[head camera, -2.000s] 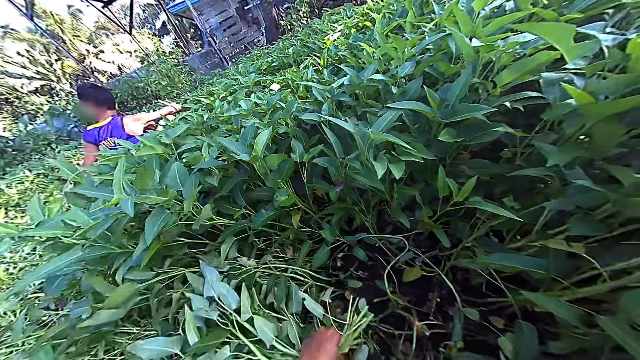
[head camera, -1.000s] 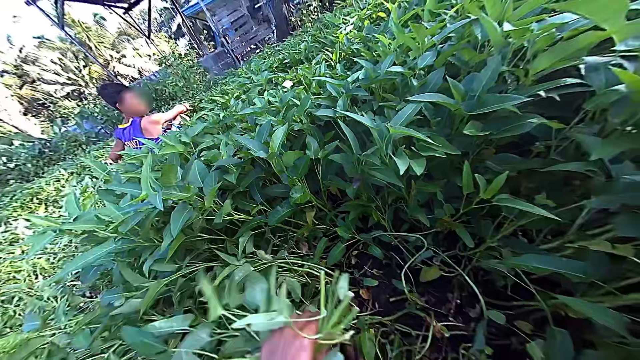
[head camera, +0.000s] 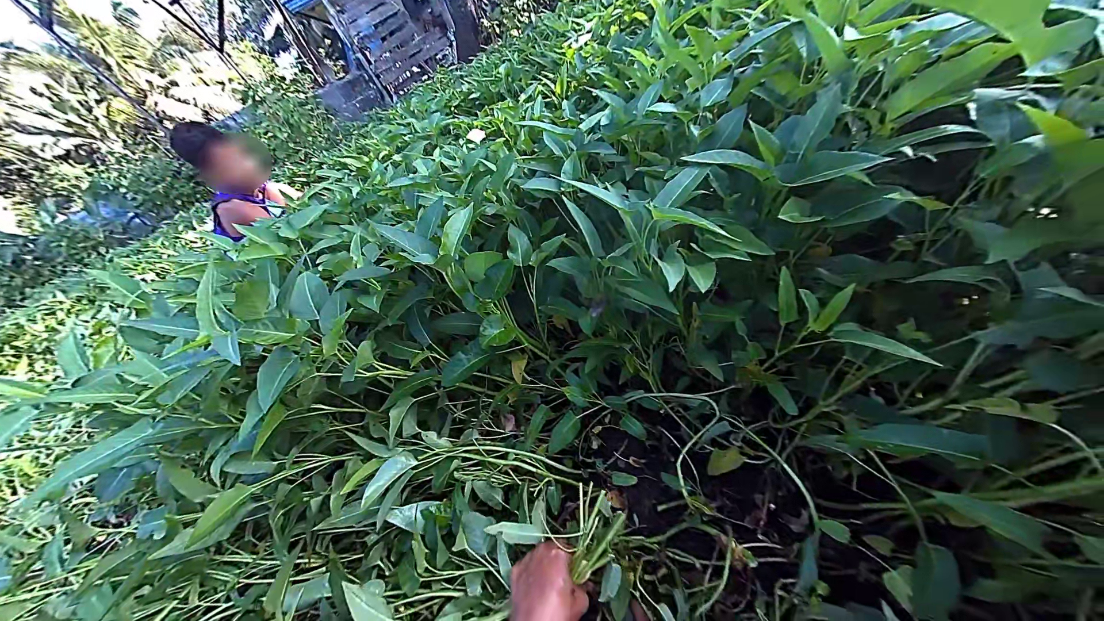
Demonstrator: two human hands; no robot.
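Observation:
My left hand (head camera: 545, 586), at the bottom middle, is closed around a bundle of green stems (head camera: 595, 539). Their pale ends point up beside the knuckles, and some leaves show below and around the fist. My right hand cannot be made out. Around the hand are leafy plants with long pointed leaves, which look like water spinach (head camera: 483, 250). Loose leafy stems (head camera: 414, 517) lie to the left of the hand.
Dark soil (head camera: 647, 483) with bare curved vines (head camera: 690, 440) lies just right of the hand. Dense foliage rises on the right. A person (head camera: 237, 185) in a purple top is among the plants at the upper left. A slatted wooden structure (head camera: 397, 43) stands behind.
My left hand, holding the stems, has moved a little, with the bundle's ends now pointing up. The other person's head has turned and the arm, outstretched earlier, is drawn in closer.

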